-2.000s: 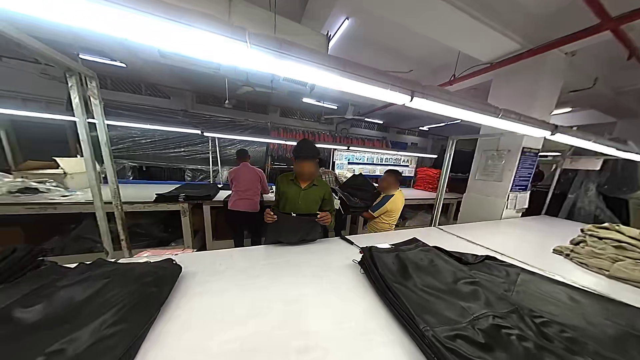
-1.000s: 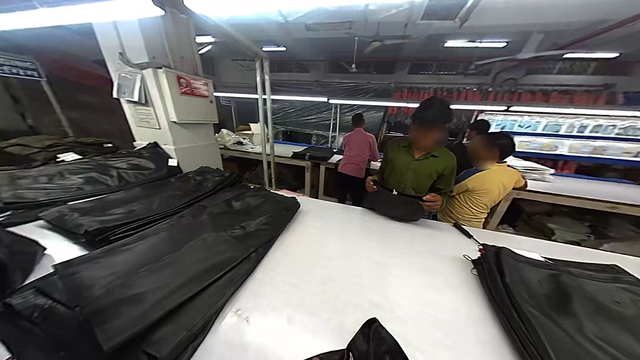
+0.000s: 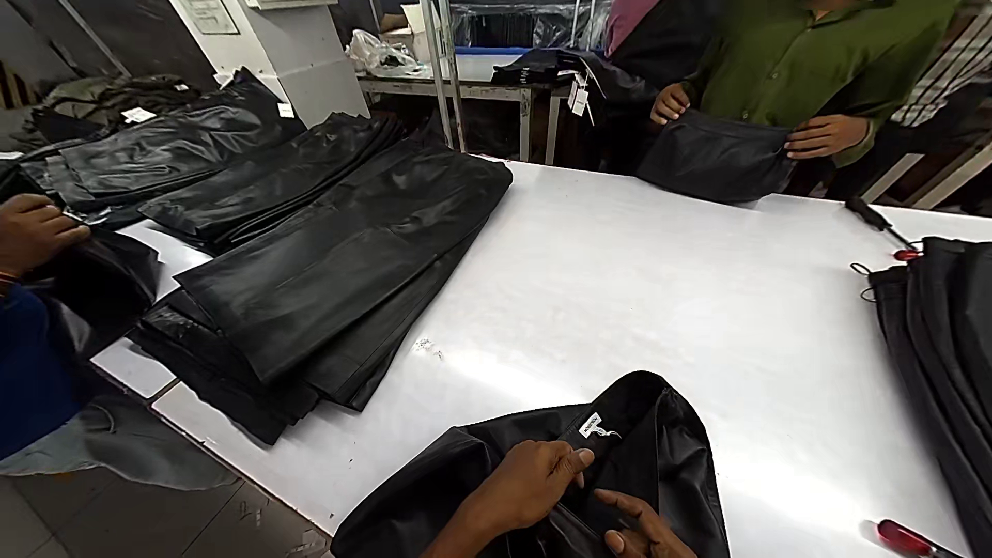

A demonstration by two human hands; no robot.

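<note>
A black, slightly shiny garment (image 3: 686, 457) lies at the near edge of the white table, its waistband opened toward me. A small white label (image 3: 590, 424) and thread show inside the band. My left hand (image 3: 531, 480) pinches the band's edge just below the label, thumb on top. Close on its right, my right hand (image 3: 639, 527) rests at the garment with fingers apart; whether it grips any cloth cannot be told. The lower part of the garment is cut off by the frame.
Black garments (image 3: 349, 256) lie stacked on the left of the white table (image 3: 620, 287), more (image 3: 961, 333) at right. Red-handled tools (image 3: 903, 536) lie at the right. Across the table a person holds a black garment (image 3: 717, 159); another person's hand (image 3: 35, 232) is at far left.
The view has turned down toward the near table edge. Both my hands and more of the black garment now show; one second ago only a black tip of cloth showed there.
</note>
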